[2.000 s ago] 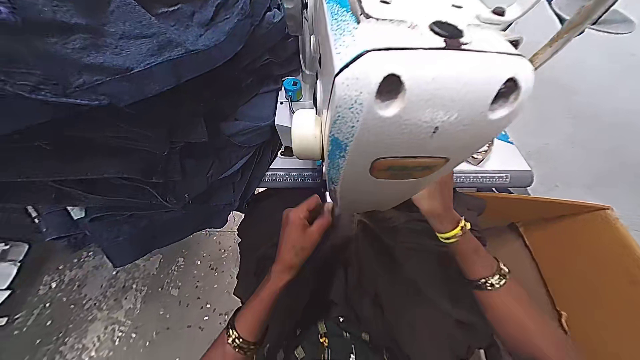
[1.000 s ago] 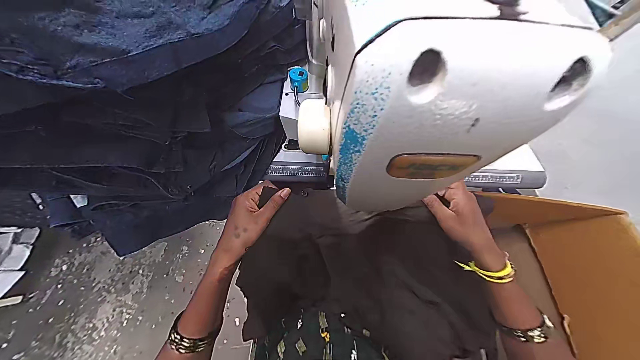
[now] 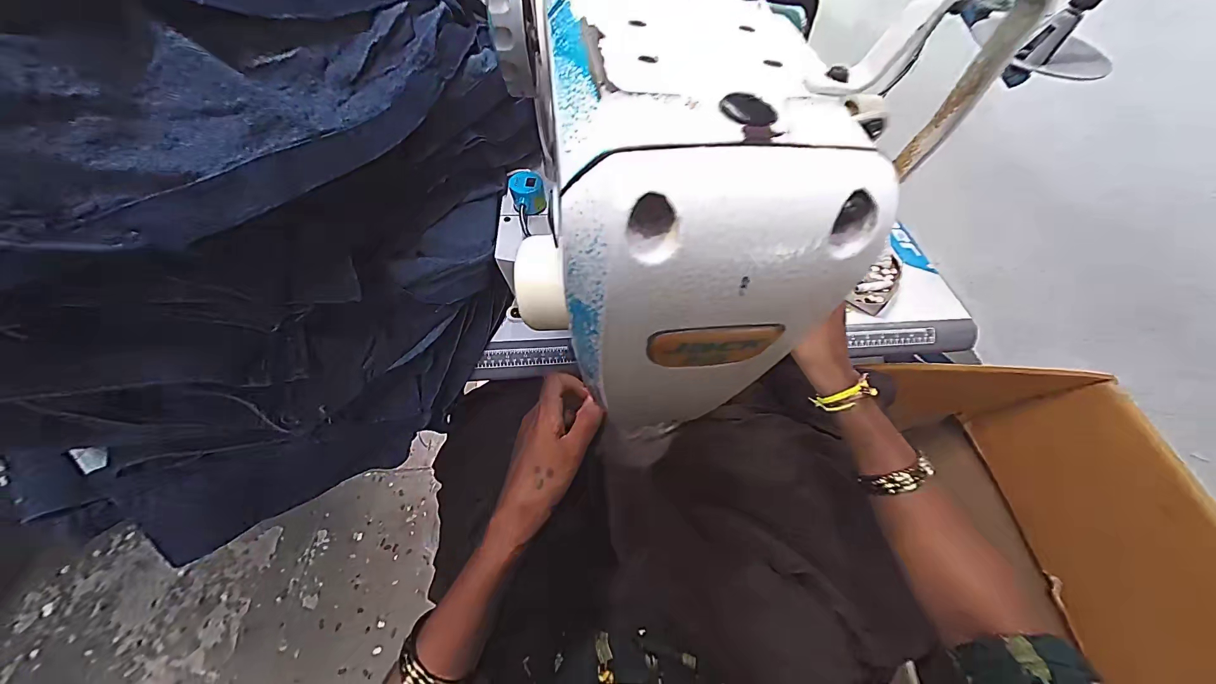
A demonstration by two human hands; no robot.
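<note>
A white and blue Jack industrial sewing or button machine (image 3: 731,256) stands in the centre, its head hiding the work point. Dark brown cloth (image 3: 769,532) hangs below it over my lap. At the lower left of the machine head, my left hand (image 3: 556,442) has thumb and forefinger brought together at the cloth's edge; whether cloth is between them is unclear. My right hand (image 3: 822,347) reaches behind the machine head on the right, its fingers hidden. A cream round knob (image 3: 541,283) juts from the machine's left side.
Piled dark blue garments (image 3: 237,285) fill the left. An open cardboard box (image 3: 1092,513) stands at the lower right. A small container of small pale pieces (image 3: 876,283) lies on the machine table (image 3: 950,318), which has a ruler strip along its front. Speckled floor (image 3: 313,560) shows at lower left.
Both hands were at the cloth's upper edge, spread apart. My left hand has moved right to the machine head, and my right hand has gone behind it. The machine appears lower and farther left as the view shifts.
</note>
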